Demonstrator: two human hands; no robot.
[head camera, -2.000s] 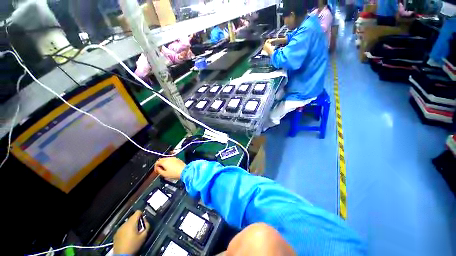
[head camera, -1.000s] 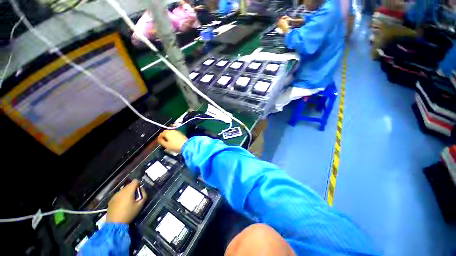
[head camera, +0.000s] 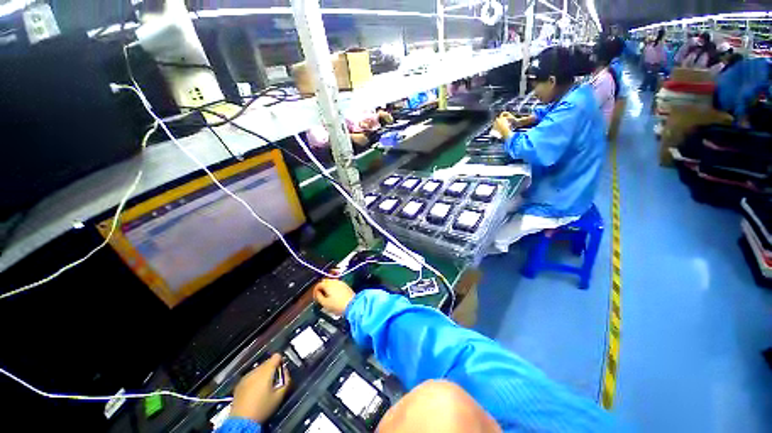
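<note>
A tray (head camera: 328, 377) of black units with white faces lies in front of me, cut off at the bottom. One white-faced unit (head camera: 306, 342) sits between my hands. My left hand (head camera: 259, 391) is at the tray's left side, its fingers closed on a small dark piece (head camera: 280, 372); a white cable runs to this hand. My right hand (head camera: 335, 297) is at the tray's far end with fingers curled; what they touch is hidden. A small cabled test piece (head camera: 423, 287) with a pale edge lies on the green mat beyond my right hand.
An orange-edged monitor (head camera: 212, 228) and a dark keyboard (head camera: 241, 326) are at left. White cables hang across the view. Stacked clear trays (head camera: 499, 221) of units stand beyond a metal post (head camera: 332, 127). A person in blue (head camera: 559, 139) sits on a blue stool (head camera: 584, 245). A green piece (head camera: 153, 404) lies lower left.
The view has tilted up, so the bench sits lower and more of the shelf shows. Both hands keep nearly the same places at the tray.
</note>
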